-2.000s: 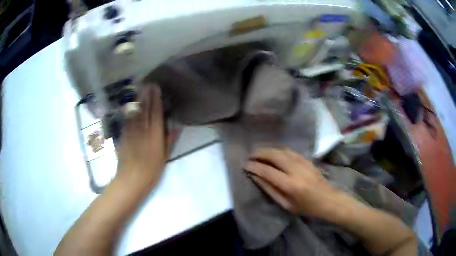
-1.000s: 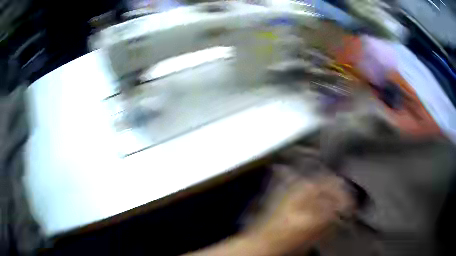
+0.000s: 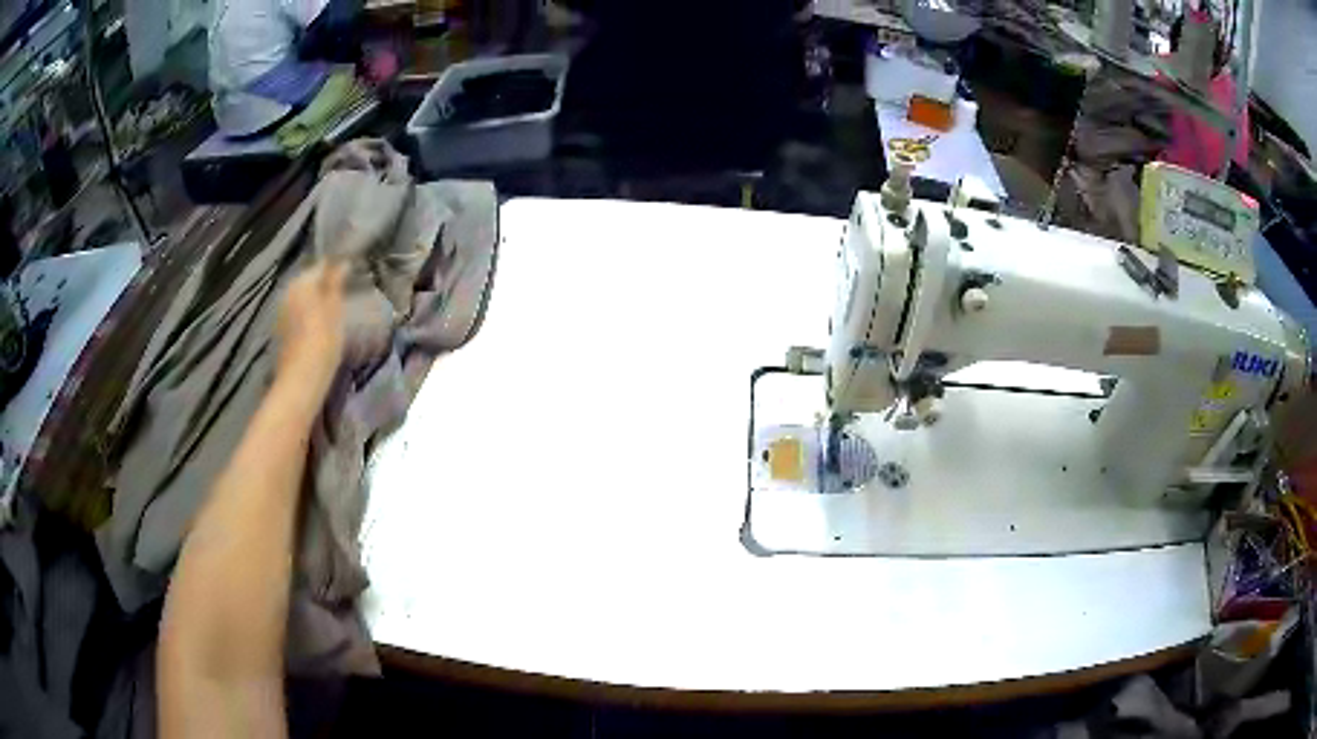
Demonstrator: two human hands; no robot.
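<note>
A crumpled pile of grey-brown garments [image 3: 217, 375] lies over the left end of the white table [image 3: 578, 578] and hangs over its front edge. My left hand [image 3: 315, 311] reaches onto the upper part of the pile; its fingers are on the cloth, partly blurred, and whether they grip it cannot be told. My right hand is not in view. The white JUKI sewing machine [image 3: 1040, 289] stands at the right. Its presser foot and needle area [image 3: 838, 433] is over the bare needle plate, with no cloth under it.
A small box with purple and metal bits [image 3: 1257, 570] and yellow cord [image 3: 1293, 505] are right of the machine. Grey cloth [image 3: 1177, 715] is at the lower right. A grey bin [image 3: 491, 123] stands behind the table. A person in a white top is at the upper left.
The view has swung left to the pile. The cloth that was under the machine two seconds ago is off the bed. My left hand is now on the pile; my right hand has left view.
</note>
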